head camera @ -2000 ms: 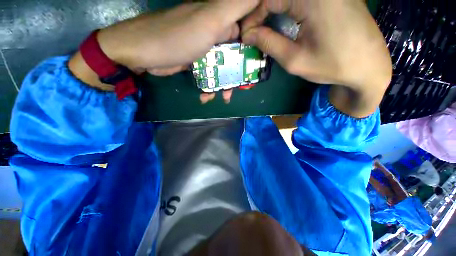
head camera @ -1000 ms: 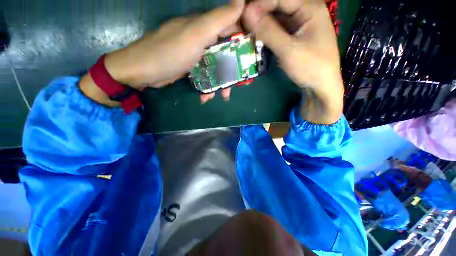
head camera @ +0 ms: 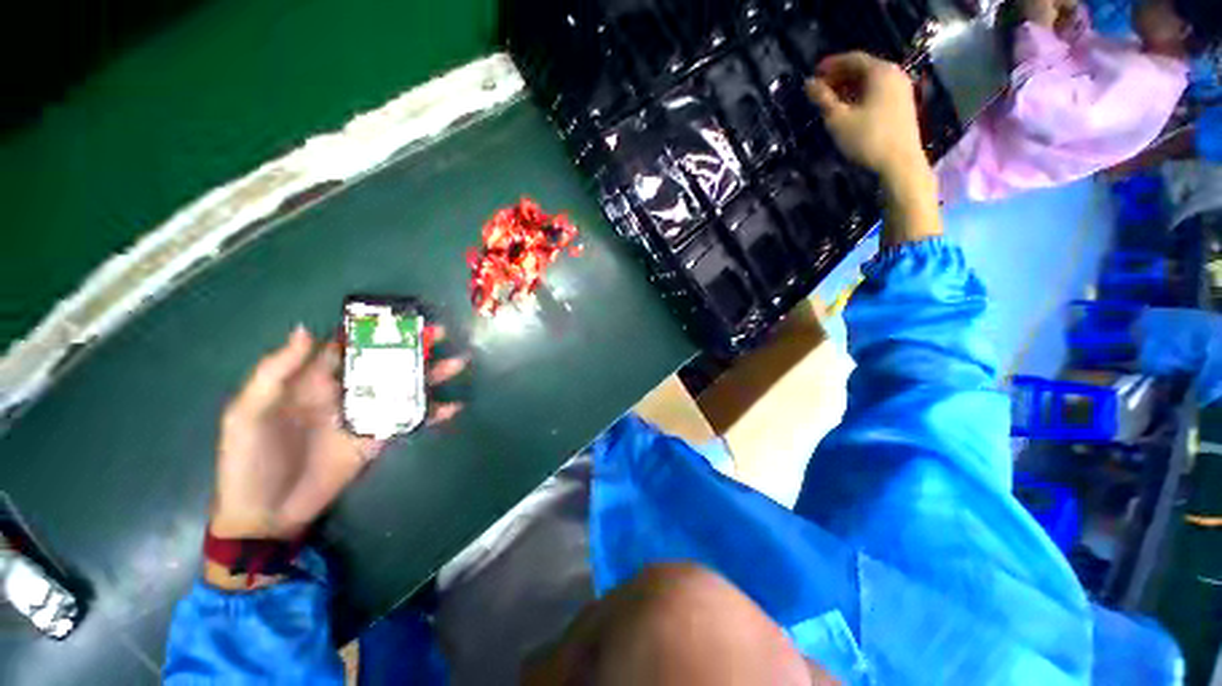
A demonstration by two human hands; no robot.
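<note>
My left hand holds a phone unit over the green mat, its green and white board side facing up, with a dark rim and a bit of red at its right edge. My right hand is over the black blister tray at the upper right, its fingers curled; whether it holds anything cannot be told. A heap of small glossy red parts lies on the mat between the phone unit and the tray.
A second phone unit lies at the far left edge. A worn whitish rail runs along the mat's far side. A cardboard box is below the tray. A person in pink sits beyond the tray; blue stools are at right.
My hands have parted. My left hand has moved left and down with the phone unit. My right hand has left the unit and reached out over the black tray. The view has turned, showing the red heap.
</note>
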